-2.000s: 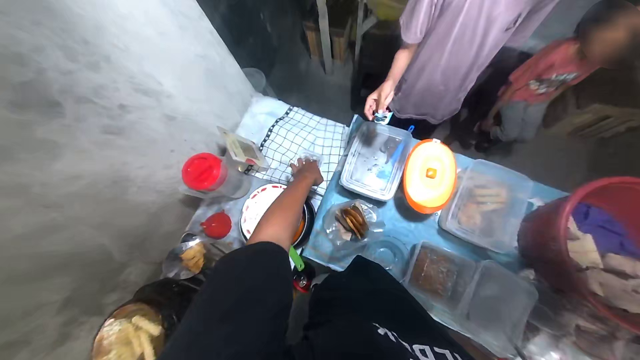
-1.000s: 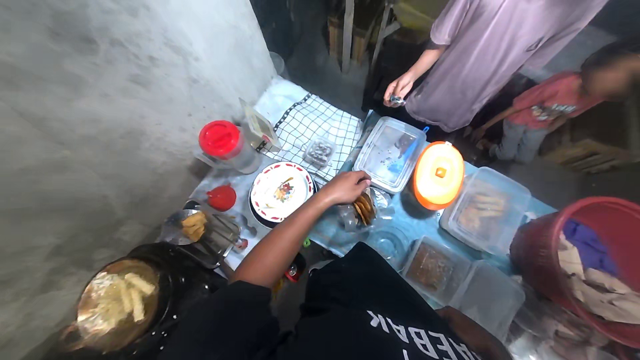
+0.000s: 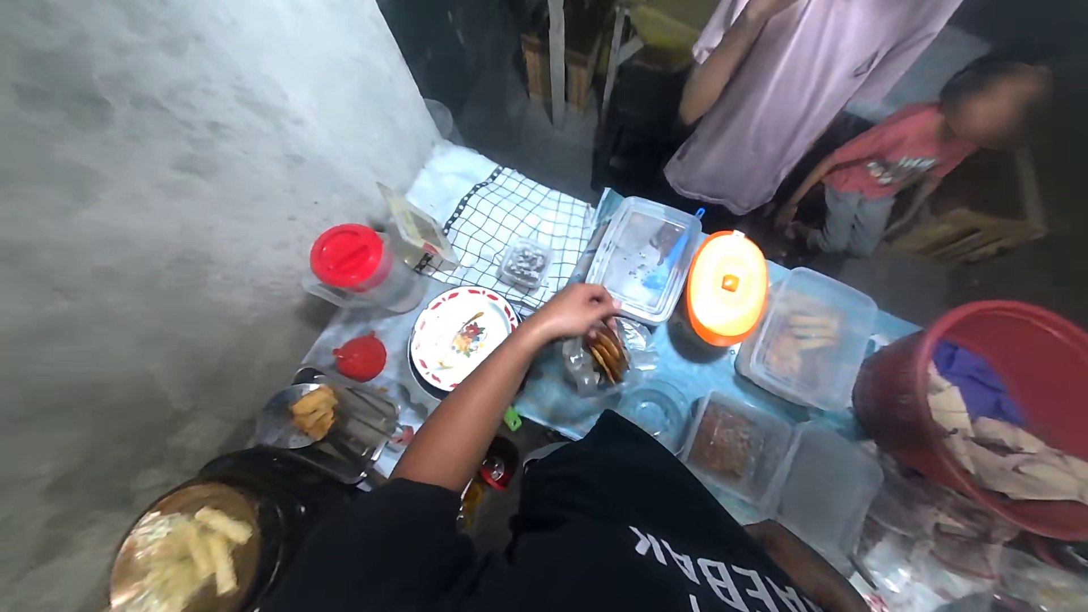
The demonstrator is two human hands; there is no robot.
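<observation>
My left hand [image 3: 578, 313] reaches over the table with its fingers bent at the top edge of a clear plastic bag [image 3: 586, 374] of brown fried pieces [image 3: 607, 353]. Whether the fingers grip the bag or a piece cannot be seen. Just beyond the fingertips lies a clear rectangular plastic container [image 3: 639, 268] with something blue in it. A white enamel plate [image 3: 446, 353] with a red-patterned rim is left of the forearm. A small clear box [image 3: 525, 262] sits on the checked cloth [image 3: 493, 223]. Of my right arm only the forearm shows, lower right; that hand is out of view.
An orange-lidded container [image 3: 727, 289], a lidded plastic box [image 3: 803, 340] and a red bucket [image 3: 884, 382] stand right. A red-lidded jug [image 3: 353, 263] is left. Food fries in a pan [image 3: 187, 552] at lower left. Two people are beyond the table.
My left hand has moved right, from the small box on the cloth to the bag of fried pieces. The nearer person's hand has risen away from the clear container.
</observation>
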